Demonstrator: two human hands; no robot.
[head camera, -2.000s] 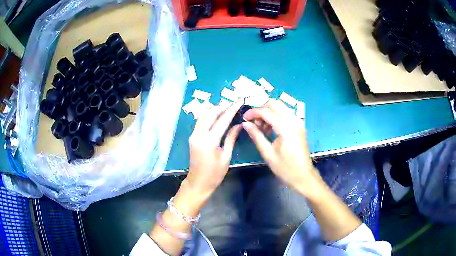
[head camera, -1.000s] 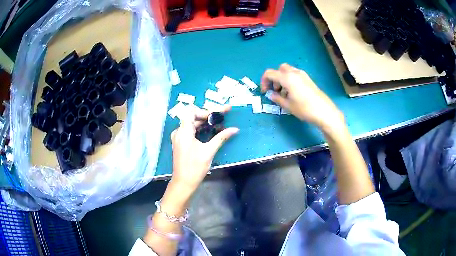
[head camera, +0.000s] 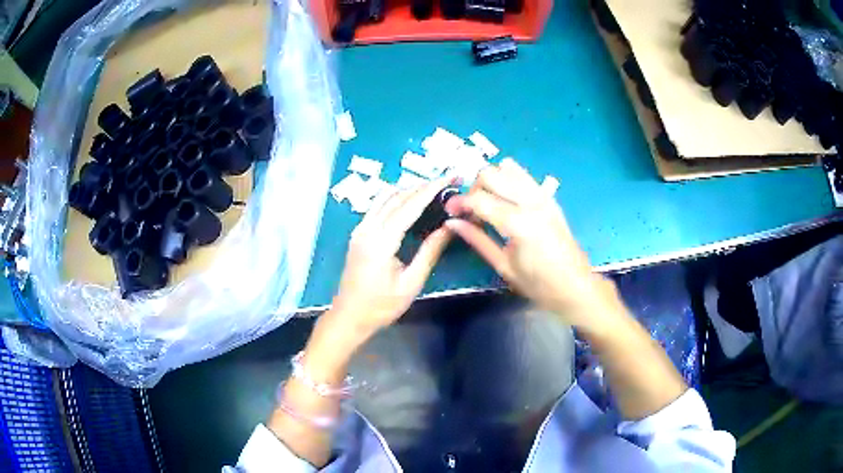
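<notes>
My left hand (head camera: 384, 263) holds a black plastic housing (head camera: 428, 220) between thumb and fingers, just in front of the pile of small white inserts (head camera: 446, 151). My right hand (head camera: 527, 242) meets it, its thumb and fingertips pinched together at the housing's open end. Whether a white insert is between the right fingertips is hidden. The white inserts lie loose on the green-blue bench top behind and beside both hands.
A lined carton (head camera: 310, 175) with heaped black housings stands at left. A red bin (head camera: 444, 30) is at the back, a loose housing (head camera: 494, 49) before it. Cardboard sheets (head camera: 739, 139) bear black housings at right. A person's sleeve (head camera: 813, 314) shows at lower right.
My right hand has come back from the right side of the white pile to the housing. My left hand has moved slightly right and still holds the housing. The camera view has shifted a little.
</notes>
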